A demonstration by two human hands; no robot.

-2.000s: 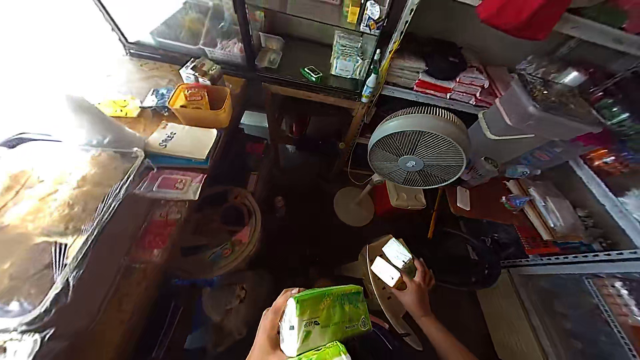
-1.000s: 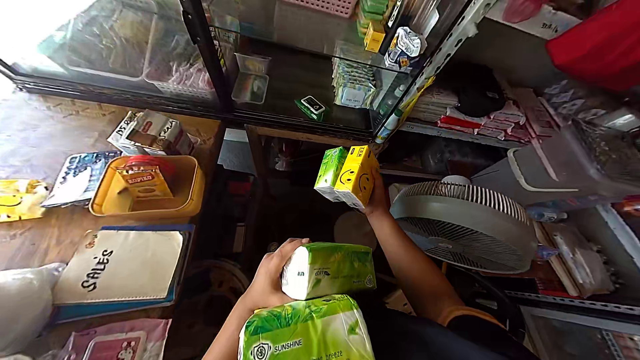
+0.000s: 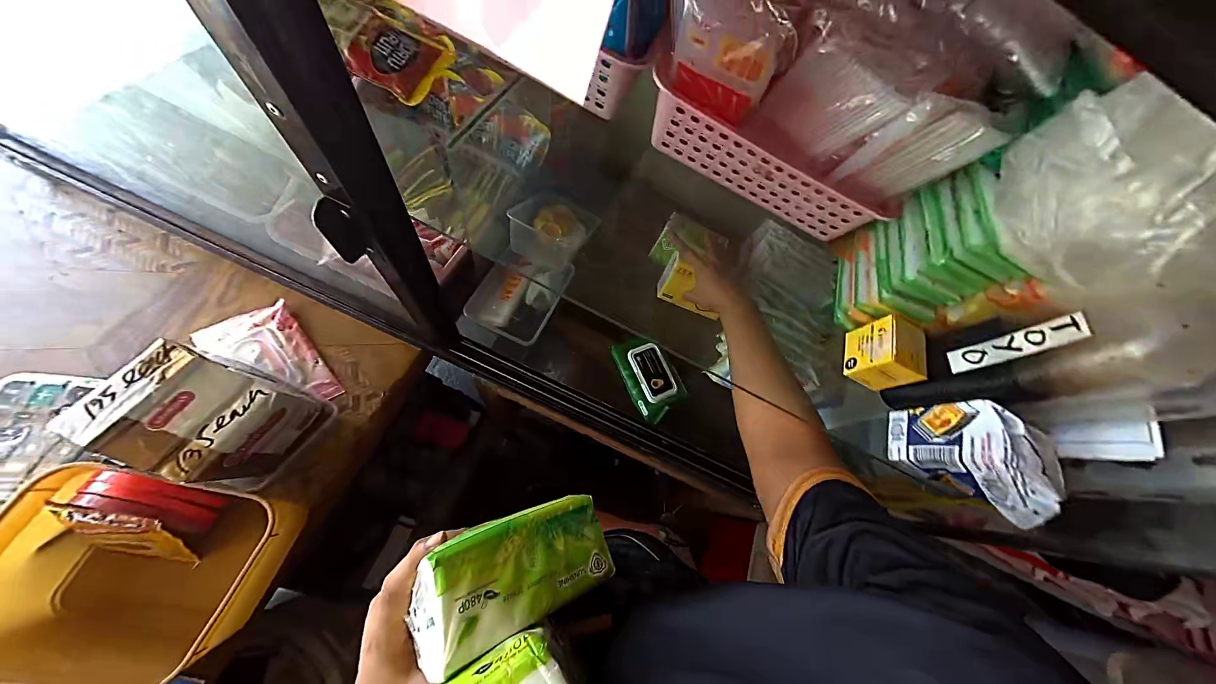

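At the bottom, my left hand (image 3: 391, 608) holds a green soft pack of tissues (image 3: 513, 579) by its end, with a second green pack (image 3: 518, 660) just under it. My right arm reaches into the glass display case, and my right hand (image 3: 714, 277) is seen through the glass, its fingers around a yellow box (image 3: 682, 285) and a green box (image 3: 679, 237). Beside that hand lies a stack of clear plastic packets (image 3: 784, 304). A green pack of wipes (image 3: 648, 380) lies nearer, on the case floor.
A pink basket (image 3: 760, 180) of plastic packs, green-edged packs (image 3: 921, 252) and a yellow box (image 3: 884, 352) sit on the glass shelf above my arm. The case's black frame (image 3: 332, 190) slants at left. A yellow tub (image 3: 237, 570) and a clear packet with handwriting (image 3: 209, 418) lie on the wooden counter.
My right hand has gone from in front of the case into it with the yellow and green boxes. My left hand keeps its hold on the green packs. The view has moved closer to the case.
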